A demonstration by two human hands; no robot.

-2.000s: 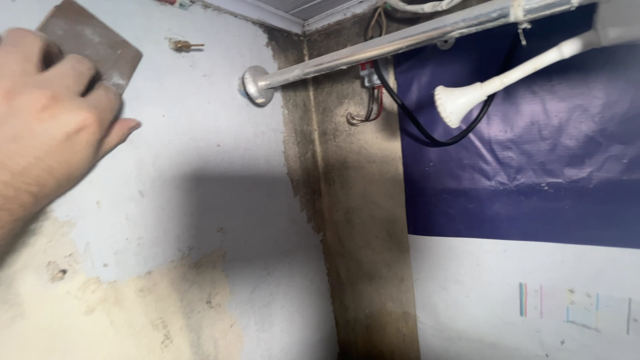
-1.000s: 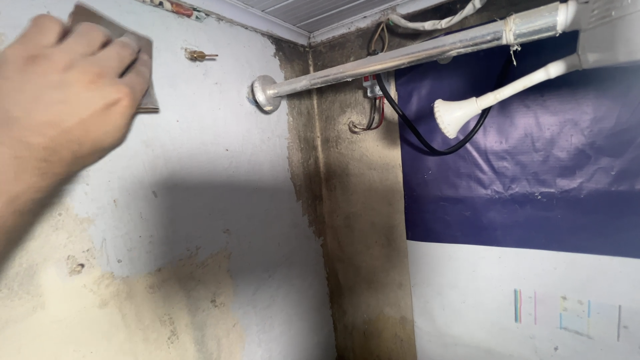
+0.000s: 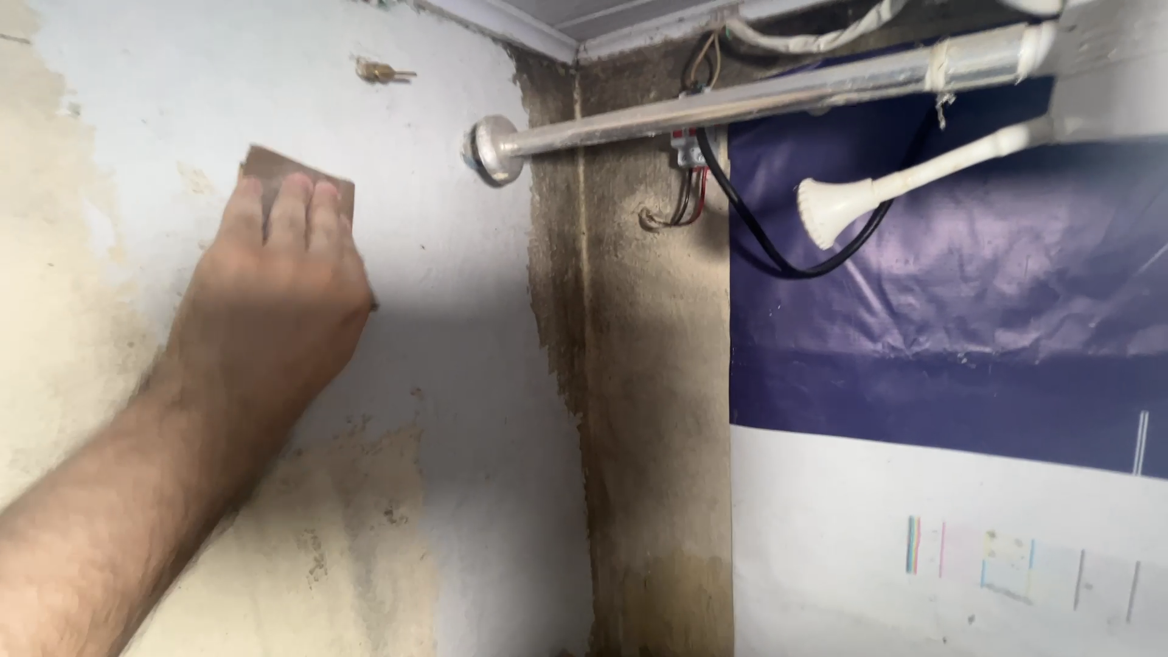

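Note:
My left hand [image 3: 278, 265] lies against the pale blue painted wall [image 3: 438, 356] at the left, back of the hand toward me and fingers pointing up. Under its fingers is a brown sheet [image 3: 265, 161], apparently sandpaper, pressed flat to the wall. A corner of it shows above the fingertips, and the palm hides the rest. Cream patches [image 3: 365, 511] with ragged edges show on the wall below and left of the hand. A small brass-coloured fitting [image 3: 385, 72] sticks out above and to the right of it. My right hand is not in view.
A metal rod [image 3: 730, 105] runs from a round wall flange [image 3: 495, 151] to the upper right. Beneath it hang a white flared fitting [image 3: 835, 210], a black cable [image 3: 785, 265] and thin exposed wires [image 3: 701, 196]. A dark blue sheet [image 3: 912, 383] covers part of the right wall.
My left hand, still on the brown sheet, has moved down and to the right across the wall, away from the upper left. The view has shifted slightly.

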